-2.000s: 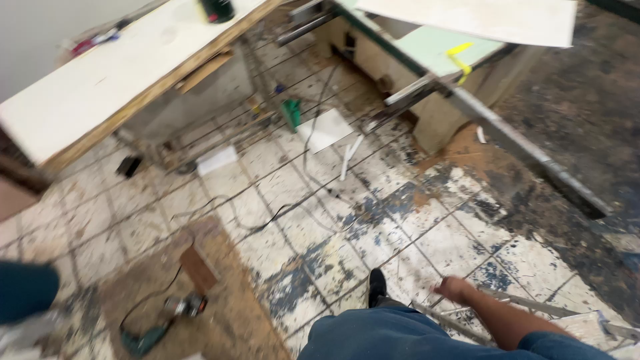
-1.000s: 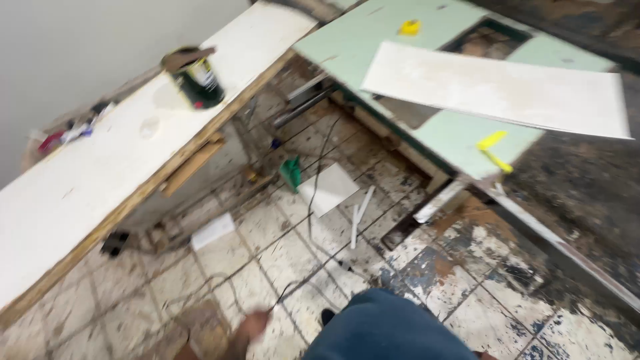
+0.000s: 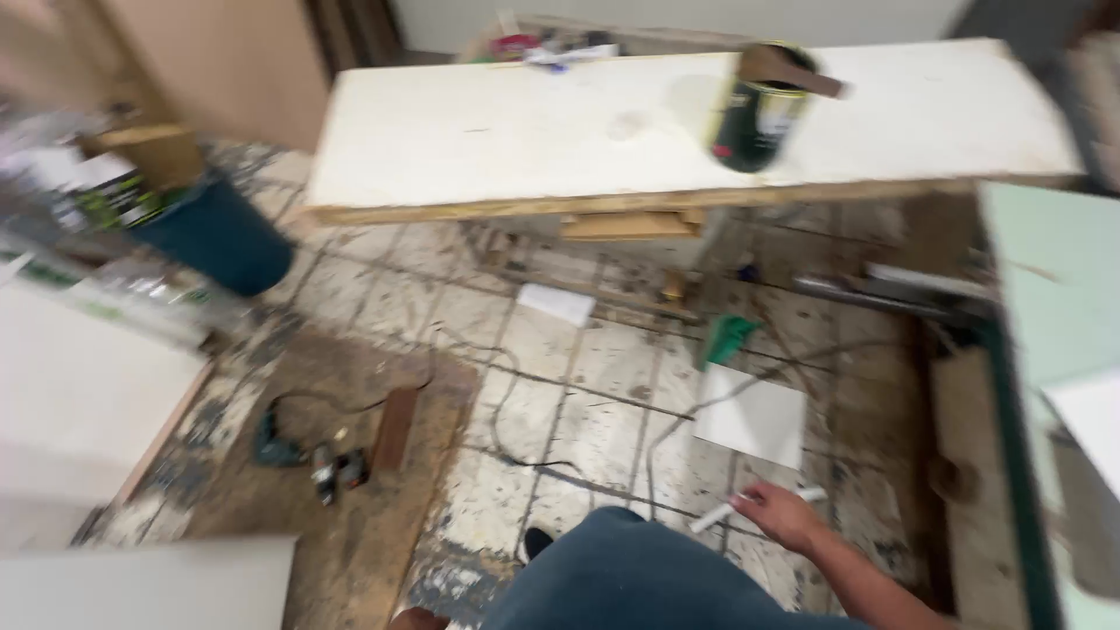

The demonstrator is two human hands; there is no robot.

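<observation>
My right hand hangs at the lower right, its fingers loosely curled, in line with a narrow white strip on the tiles; whether it touches the strip I cannot tell. Only the top of my left hand shows at the bottom edge. On a white board worktop stands a dark green can with a brown strip across its mouth. A corded power drill lies on a brown board on the floor, beside a brown wood piece.
A blue bin filled with scraps stands at the left. A white sheet, a green cloth-like piece and a cable lie on the tiles. A pale green panel is at the right, a white panel at the left.
The view has swung left, bringing the blue bin and the drill into sight. My right hand now shows at the lower right. The can stays on the white worktop.
</observation>
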